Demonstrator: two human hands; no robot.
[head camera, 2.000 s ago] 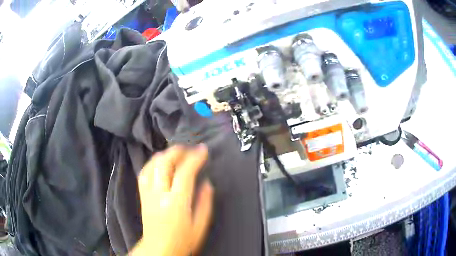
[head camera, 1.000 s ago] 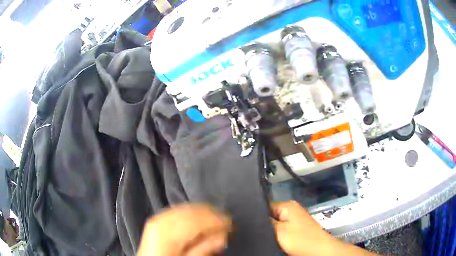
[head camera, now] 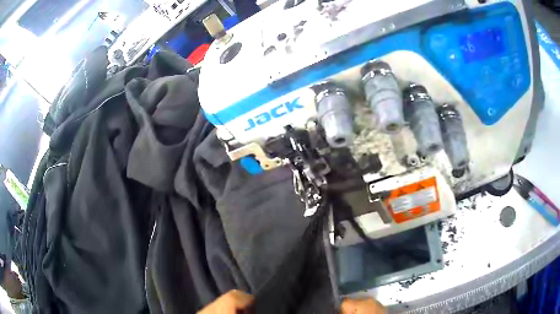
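A dark charcoal garment piece point(head camera: 264, 214) runs under the presser foot point(head camera: 309, 197) of a white overlock machine point(head camera: 276, 86) marked JACK. A larger heap of the same cloth point(head camera: 92, 202) with thin pale seam lines fills the left side. My left hand point(head camera: 228, 303) is at the bottom edge, on the cloth left of the foot's line. My right hand point(head camera: 362, 306) is at the bottom edge, beside the cloth's right edge. Both hands are mostly cut off, so their fingertips and grip are hidden.
Four grey tension dials point(head camera: 384, 98) and an orange warning label point(head camera: 412, 201) are on the machine. A blue control panel point(head camera: 482, 55) is at upper right. A red-and-blue tool point(head camera: 540, 201) and black lint lie on the white table point(head camera: 479, 239) with its ruler-marked edge.
My left hand has moved down from near the foot to the bottom edge. My right hand has come into view since the first frame and then moved lower. The view has shifted slightly.
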